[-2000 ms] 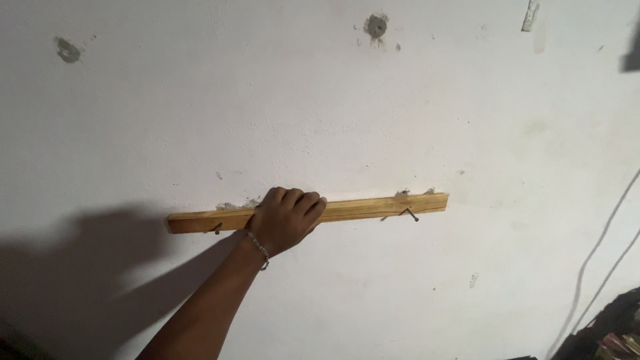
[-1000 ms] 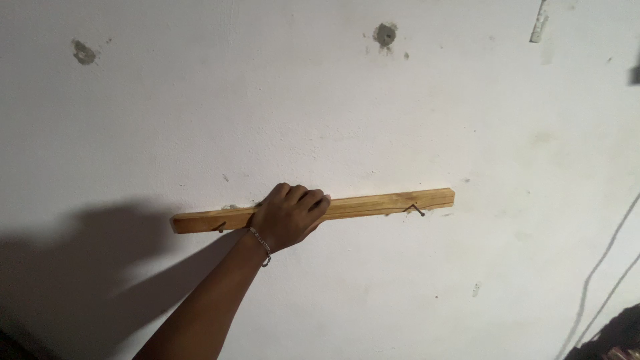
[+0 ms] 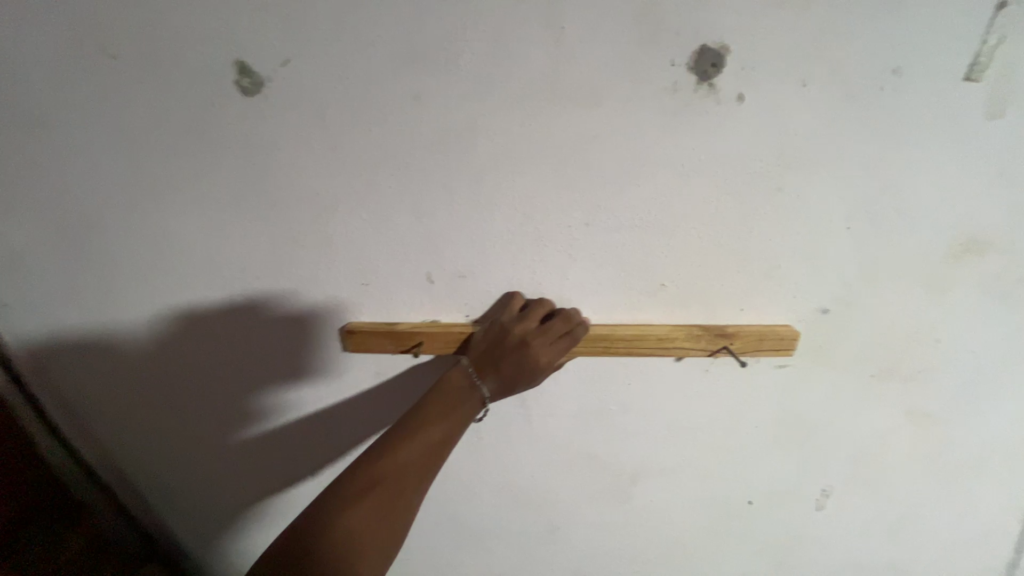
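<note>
My left hand [image 3: 524, 344] grips a narrow wooden strip [image 3: 688, 340] a little left of its middle, with the fingers curled over its upper edge. The thumb is hidden. The strip lies nearly level in view against a white wall. A bent nail [image 3: 728, 354] sticks out near its right end, and a smaller metal nail or hook [image 3: 414, 350] sticks out near its left end. A thin bracelet [image 3: 478, 388] hangs at my left wrist. My right hand is not in view.
The painted wall [image 3: 560, 200] bears a round grey patch with a hole [image 3: 709, 64], another rough patch [image 3: 248, 78] and a pale strip-shaped mark [image 3: 986, 48]. A dark area [image 3: 56, 496] lies at the lower left. Shadows fall left of my arm.
The strip's right end has dropped a little relative to the wall patches, so the strip now looks level. My left hand keeps its grip. The view has shifted slightly.
</note>
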